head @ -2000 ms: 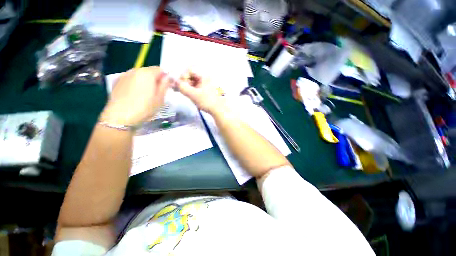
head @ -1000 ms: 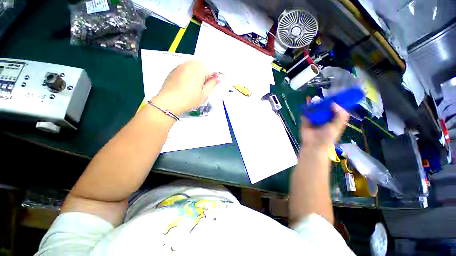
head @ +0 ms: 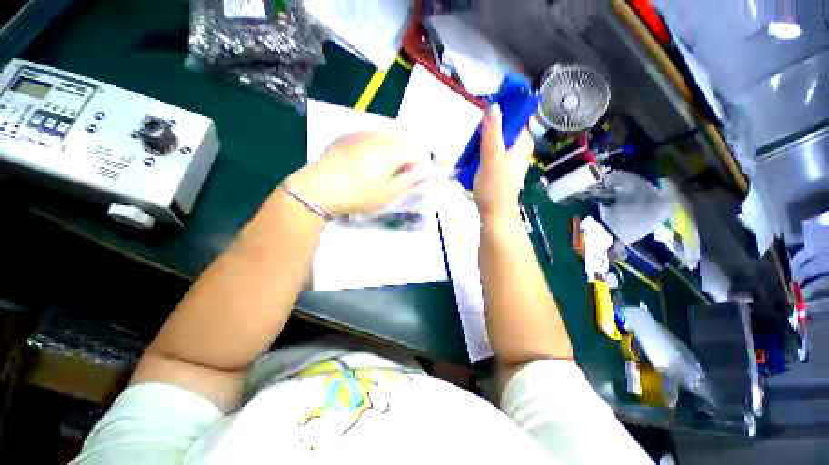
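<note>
My right hand [head: 502, 168] holds a bright blue tool [head: 511, 113] upright over the papers; its exact kind cannot be told. My left hand [head: 373, 173] is just left of it, blurred, with its fingers together near a tiny thing at the fingertips that is too small to tell. White paper sheets [head: 368, 259] lie under both hands. A small clear bag [head: 400, 220] with dark contents lies on the paper, partly hidden below my left hand.
A white bench tester [head: 186, 145] stands at left. A bag of metal parts [head: 259, 45] lies behind. A red tray [head: 418, 45] and a fan [head: 573, 96] are at the back. A yellow knife [head: 604, 309] and a clear plastic bag [head: 664, 345] lie at right.
My right hand has picked up the blue tool from the right side and brought it left, beside my left hand. The view has shifted, showing more of the tester.
</note>
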